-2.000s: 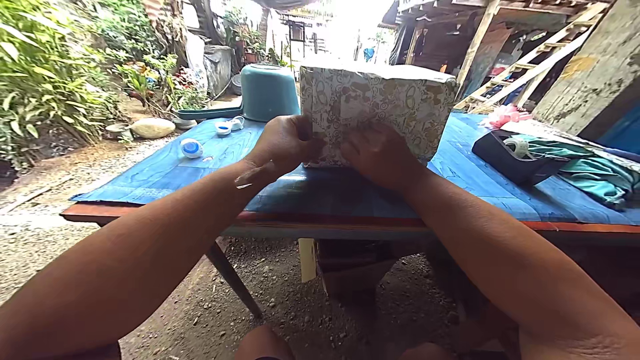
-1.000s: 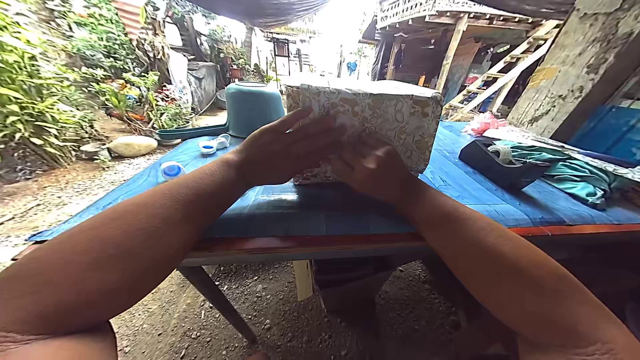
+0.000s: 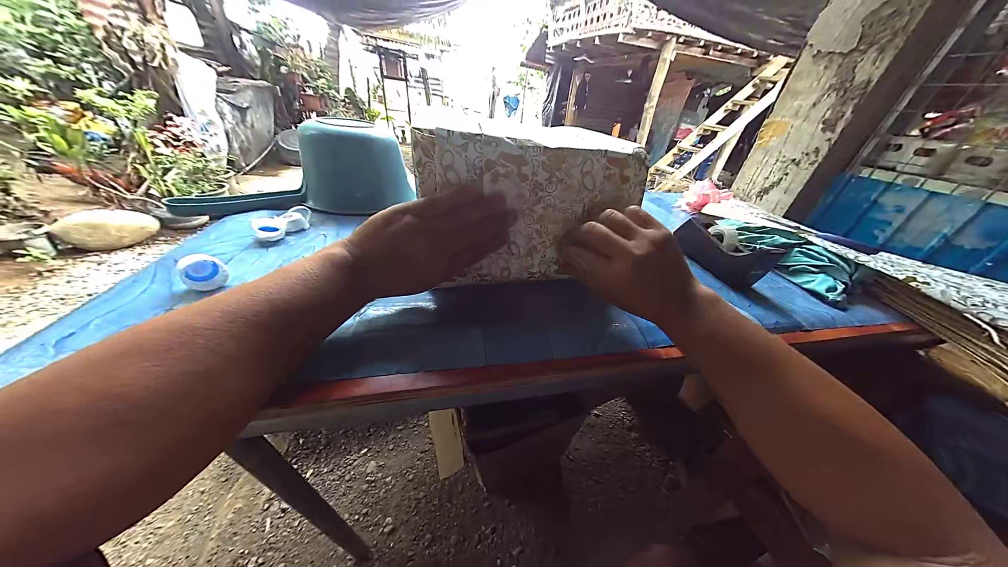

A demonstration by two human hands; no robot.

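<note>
A box wrapped in patterned paper [image 3: 543,181] stands on a table with a blue cover [image 3: 488,323]. Flat against the left part of its near face lies my left hand [image 3: 437,236], fingers extended and slightly blurred. My right hand [image 3: 626,256] touches the lower right of the same face with its fingers curled; whether anything is pinched between them cannot be seen. Right of the box sits a dark tape dispenser [image 3: 732,252] with a roll of tape [image 3: 723,236], beside a teal cloth [image 3: 811,264].
An upturned teal plastic dipper [image 3: 354,165] stands behind my left forearm. Small blue-and-white containers [image 3: 202,272] [image 3: 270,229] lie at the table's left. A pink bow [image 3: 706,194] is behind the dispenser. The table's red-brown edge [image 3: 472,378] runs below my hands.
My left hand, bunched near the face's lower left two seconds ago, now lies flat with fingers extended. My right hand has moved from mid-face towards the box's right side.
</note>
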